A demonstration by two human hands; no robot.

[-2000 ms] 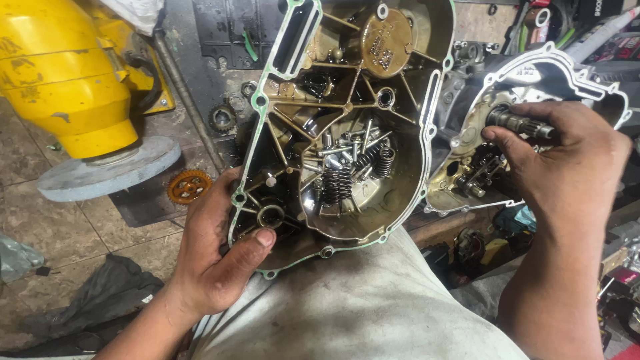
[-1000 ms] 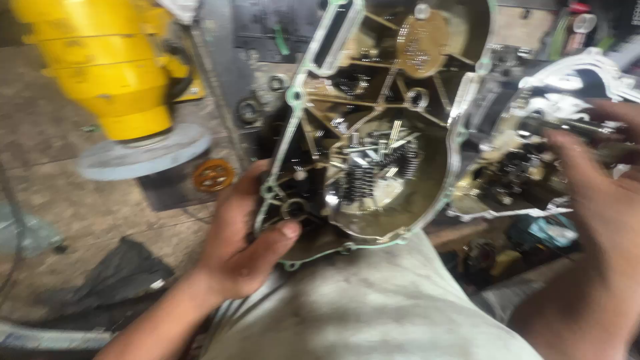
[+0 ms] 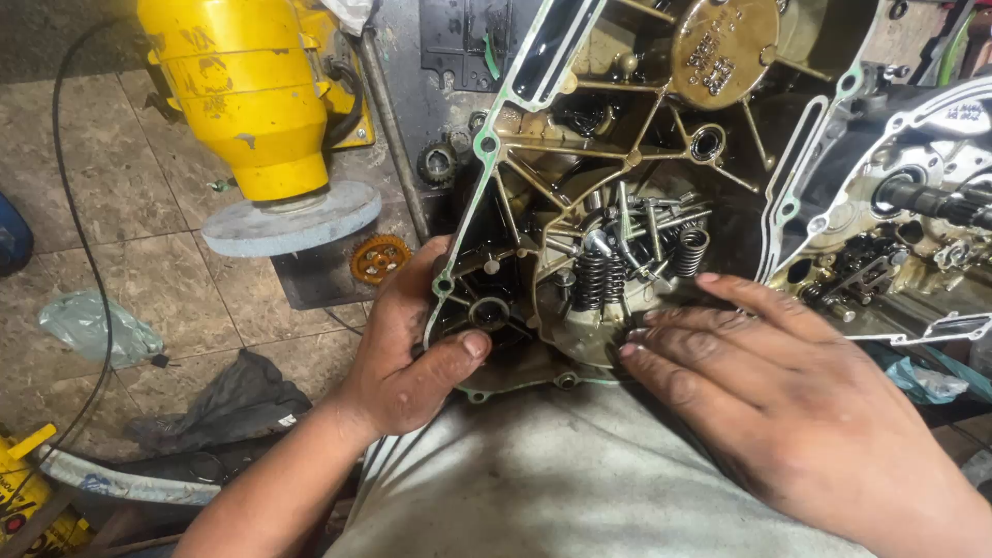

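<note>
My left hand [image 3: 418, 349] grips the lower left rim of an oily metal engine side cover [image 3: 632, 159], its thumb over the inner edge. Green gasket residue lines the cover's rim. Bolts [image 3: 651, 221] and several coil springs [image 3: 590, 280] lie loose in the cover's round recess. Over the lower right edge of the recess is my right hand [image 3: 744, 372], palm down, fingers spread a little, holding nothing visible. Its fingertips are close to a coil spring [image 3: 691, 252]; whether they touch the cover is unclear. At the right, a splined shaft [image 3: 934, 203] stands in an open engine case [image 3: 876, 174].
A yellow grinder [image 3: 232, 101] with a grey disc [image 3: 291, 221] stands at the upper left. Beside my left hand lies an orange gear [image 3: 380, 260]; a metal gear [image 3: 438, 164] is above it. A black cable [image 3: 66, 178], plastic bag [image 3: 101, 329] and dark cloth [image 3: 225, 407] lie on the tiled floor.
My right hand has let go of the splined shaft, now in the engine case, and moved left to the cover's recess. My left hand keeps its hold on the cover.
</note>
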